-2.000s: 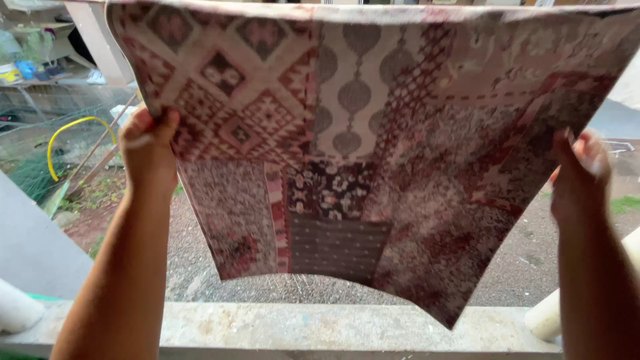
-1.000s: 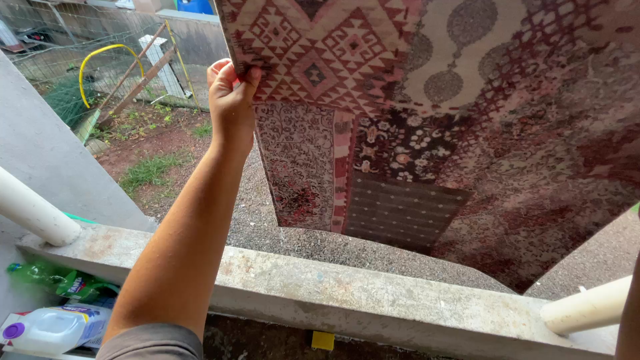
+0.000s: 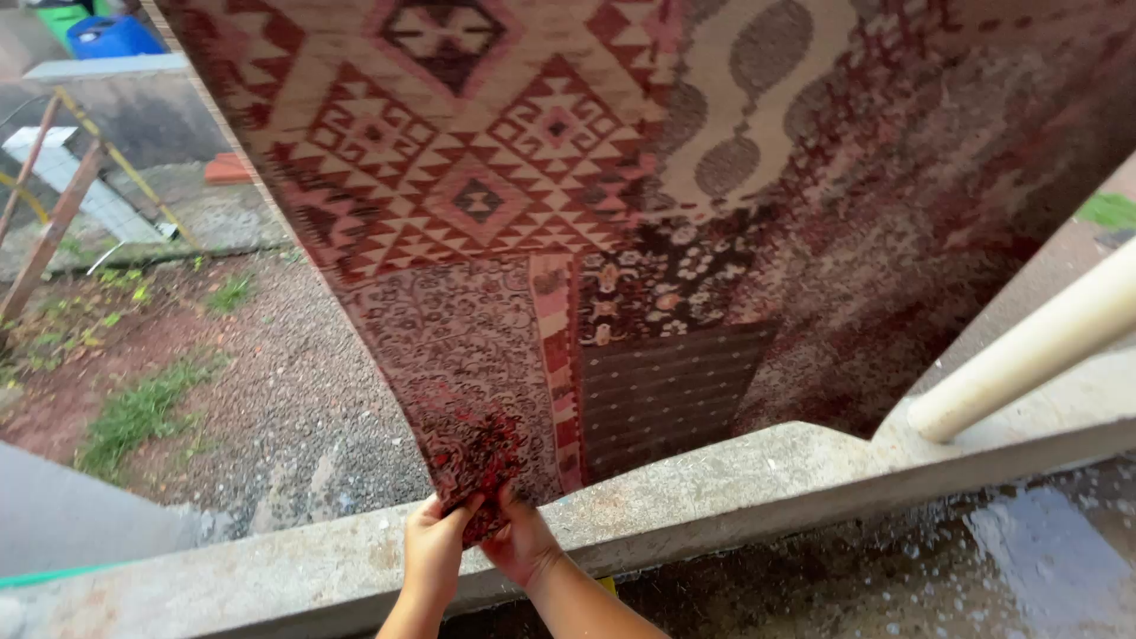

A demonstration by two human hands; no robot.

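A patchwork-patterned rug or heavy cloth (image 3: 479,204) in red, pink, grey and cream hangs in front of me, its top edge out of view. Its lower left corner reaches over the concrete ledge. My left hand (image 3: 435,541) grips that corner from the left, thumb on the front. Right beside it, my right hand (image 3: 524,537) holds the same corner, which looks bunched and dark red between the two hands. Along the ledge, the rug's lower edge lies behind or against the concrete; which, I cannot tell.
A concrete ledge (image 3: 275,568) crosses the view. At right a cream pipe (image 3: 1029,355) rises from it. A wet floor (image 3: 887,550) lies on the near side. Beyond are gravel (image 3: 328,382), grass, leaning wooden poles (image 3: 53,231) and a blue container (image 3: 115,37).
My left hand has moved from the rug's left edge down to its lower corner. My right hand, earlier at the right edge, now grips that corner too. The view has shifted.
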